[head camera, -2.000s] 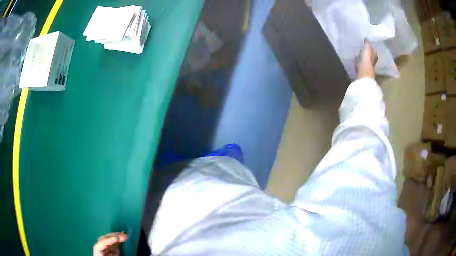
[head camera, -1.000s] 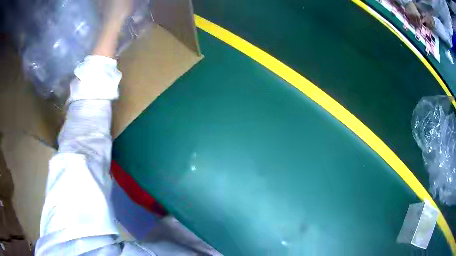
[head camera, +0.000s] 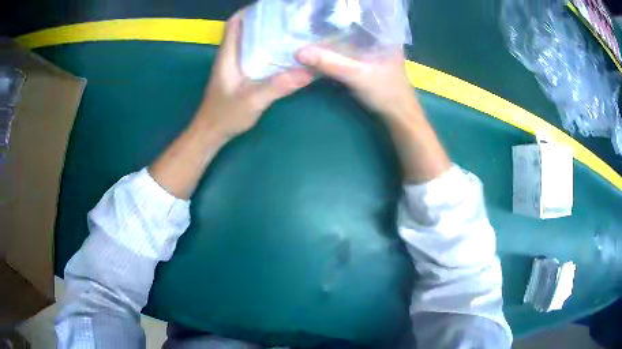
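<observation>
Both hands hold a clear plastic bag (head camera: 354, 27) with a white item inside, at the top centre over the yellow strip. The item's left part looks whitish and boxy; its exact shape is unclear through the crinkled plastic. My left hand (head camera: 235, 99) grips the left side and lower edge, thumb along the near edge. My right hand (head camera: 372, 78) is at the right side and near edge, thumb pointing left. The bag's far edge is cut off by the frame.
A large open carton (head camera: 41, 184) stands at the left with clear plastic inside. At the right are a small white box (head camera: 543, 178), a stack of leaflets (head camera: 549, 284) and a pile of clear bags (head camera: 566, 68) beyond the yellow strip (head camera: 470, 95).
The view has turned from the carton back to the bench. The hand seen in the carton among clear packets is out of it, and both hands now hold one bag above the bench.
</observation>
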